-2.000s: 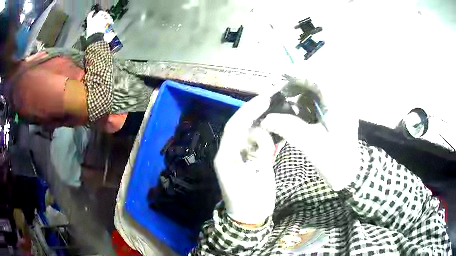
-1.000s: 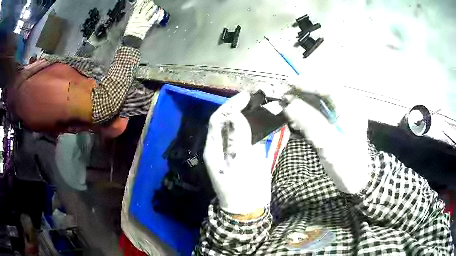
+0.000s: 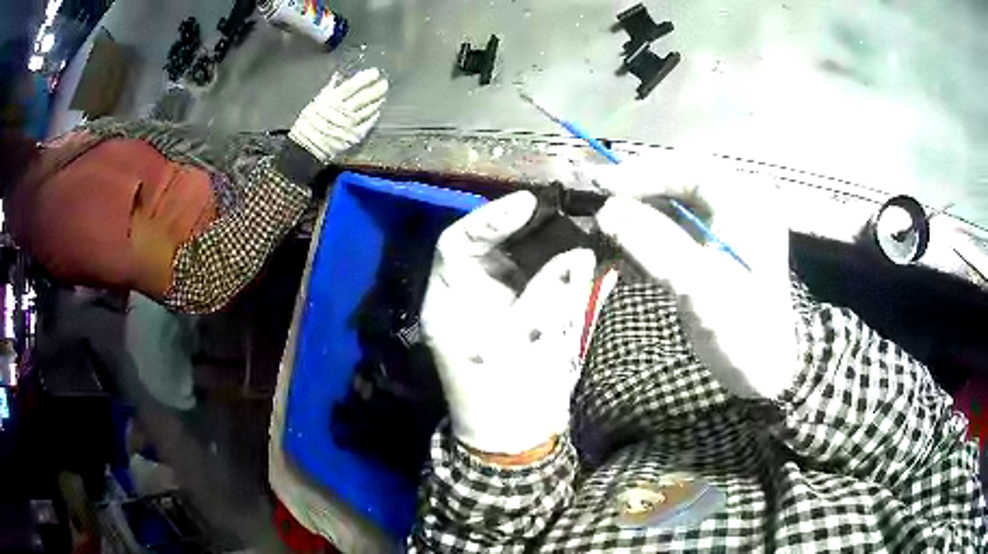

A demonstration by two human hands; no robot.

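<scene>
My left hand (image 3: 504, 335), in a white glove with dark smudges, holds a black bracket (image 3: 550, 240) between thumb and fingers, over the lap near the bin. My right hand (image 3: 710, 287), also gloved in white, has its fingertips at the bracket's right end. A thin blue brush (image 3: 585, 134) lies through the right hand, its fine end pointing up and left over the tabletop. The right fingers are overexposed. The blue bin (image 3: 307, 373) stands left of my left hand, with a dark heap of black parts (image 3: 374, 395) inside.
Small black brackets (image 3: 477, 58) lie on the pale tabletop (image 3: 433, 103). A round white-rimmed cup (image 3: 900, 229) is at the table edge on the right. At left, another person's gloved hand (image 3: 339, 114) is near a printed can (image 3: 307, 20). More black parts (image 3: 195, 52) lie beyond.
The bracket is turned in my left hand, and the brush shows more clearly. The neighbour's hand has left the can and come back towards the table edge. The can now lies apart from it.
</scene>
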